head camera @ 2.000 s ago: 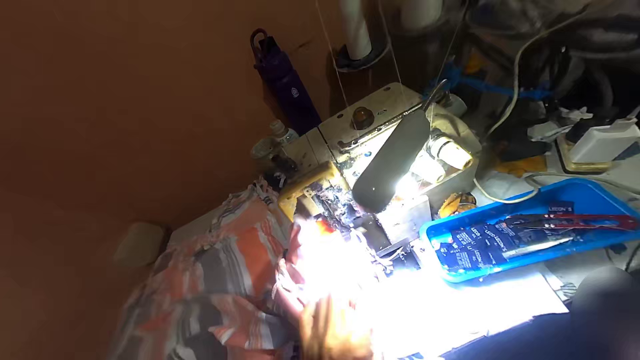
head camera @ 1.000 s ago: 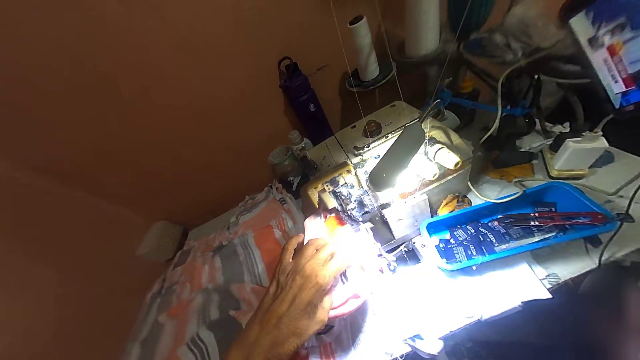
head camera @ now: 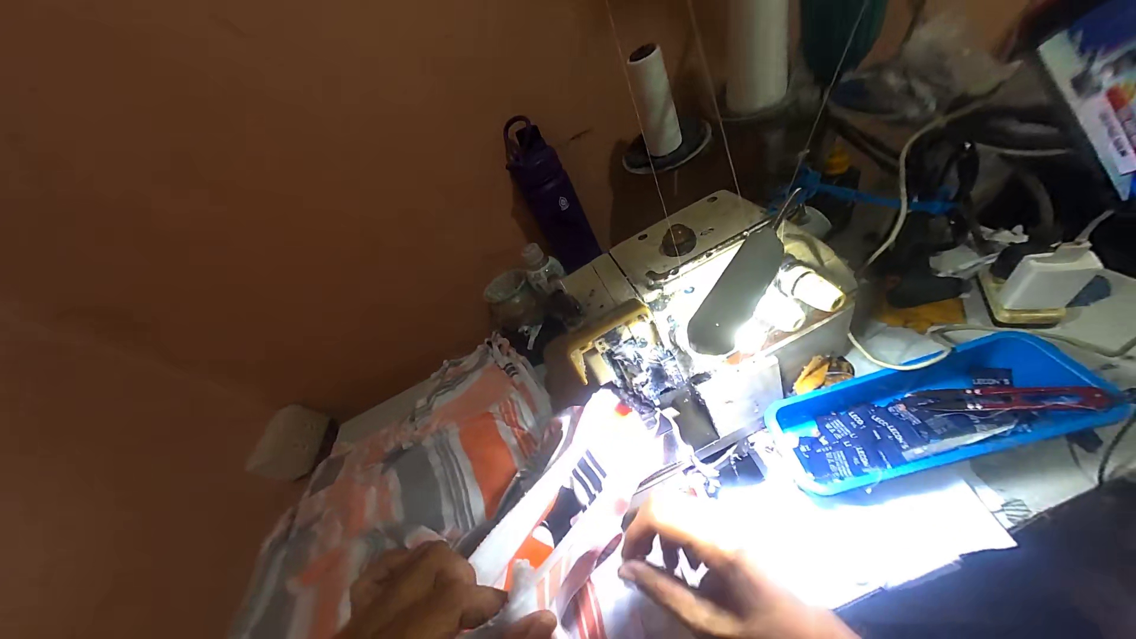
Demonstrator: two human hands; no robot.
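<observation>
An industrial sewing machine (head camera: 728,209), its needle area lit by a bright lamp, stands at the centre. White, orange and grey striped fabric (head camera: 390,497) runs from the needle area down to the lower left. At the bottom, my left hand (head camera: 430,590) pinches a white-edged part of this fabric between thumb and fingers. To its right my right hand (head camera: 710,568) hovers at or over the fabric's right edge, fingers curved and apart, with nothing seen between them. Glare hides the detail near the needle and on the work surface beside my right hand.
A blue plastic tray (head camera: 945,453) right of the machine holds dark printed labels and red-handled pliers (head camera: 1047,398). Behind stand a purple bottle (head camera: 555,195), a glass jar (head camera: 512,297) and a white thread cone (head camera: 655,102). Cables and a white plug adapter (head camera: 1052,282) lie at right.
One second ago a hand lay on the fabric close to the needle area. Now both hands show lower down, the left one pinching fabric and the right one apart from it.
</observation>
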